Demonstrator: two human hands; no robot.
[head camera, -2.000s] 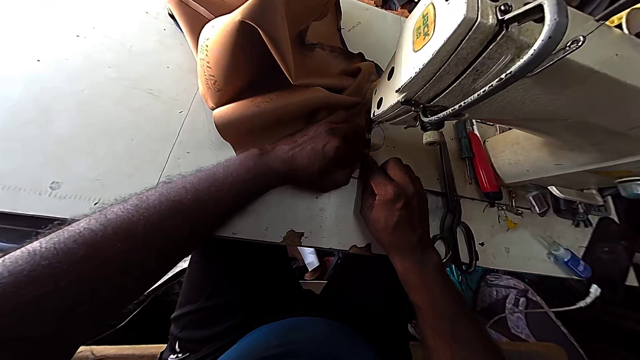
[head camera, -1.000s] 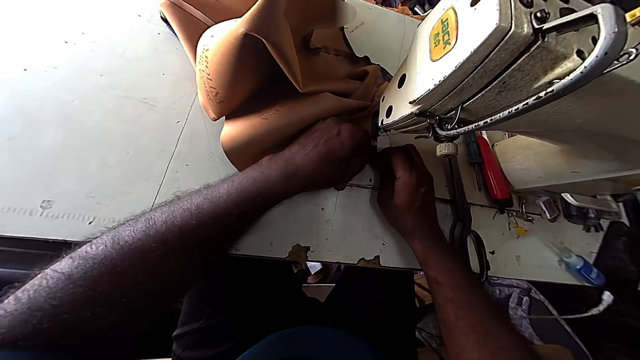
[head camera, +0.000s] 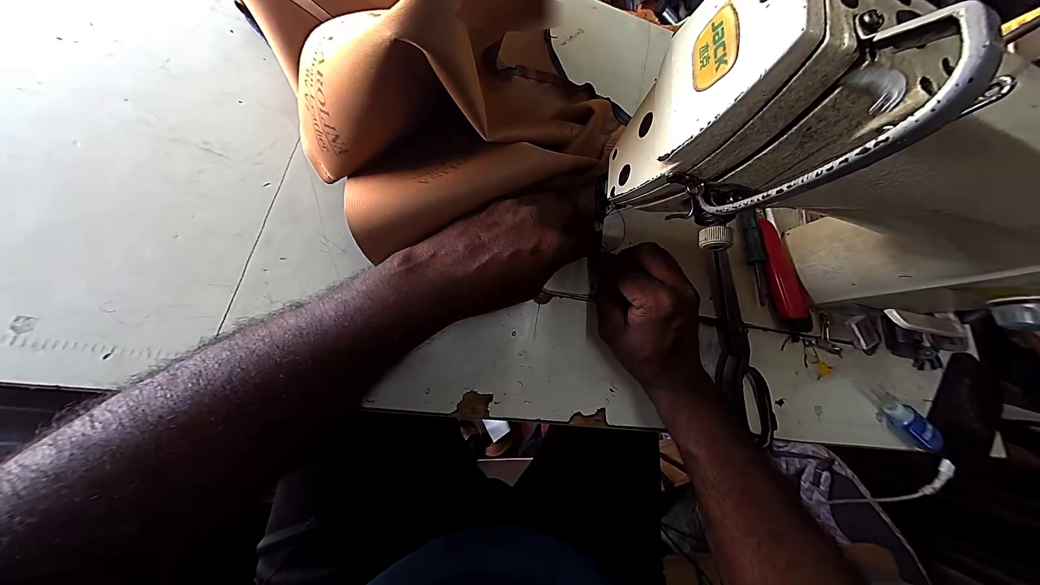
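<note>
A Jack sewing machine (head camera: 747, 97) stands at the upper right, its needle area partly hidden. Folded tan leather-like material (head camera: 455, 179) bearing printed writing lies left of the machine head and reaches in toward the needle. My left hand (head camera: 528, 244) rests at the near edge of this material, close to the presser foot; its fingertips are in shadow, so its grip cannot be told. Just in front of the needle, my right hand (head camera: 650, 309) has its fingers curled inward, and whatever lies between them is too dark to make out.
Right of my right hand lie black-handled scissors (head camera: 734, 349), a dark screwdriver (head camera: 754, 252) and a red-handled tool (head camera: 785, 276). Farther right are small metal parts (head camera: 825, 345) and a blue bottle (head camera: 914, 422). The white table's chipped front edge (head camera: 589, 417) runs before my lap.
My right hand has moved up closer to the needle area since the earliest frame, its fingers curled. My left hand stays by the tan material. The view has shifted slightly.
</note>
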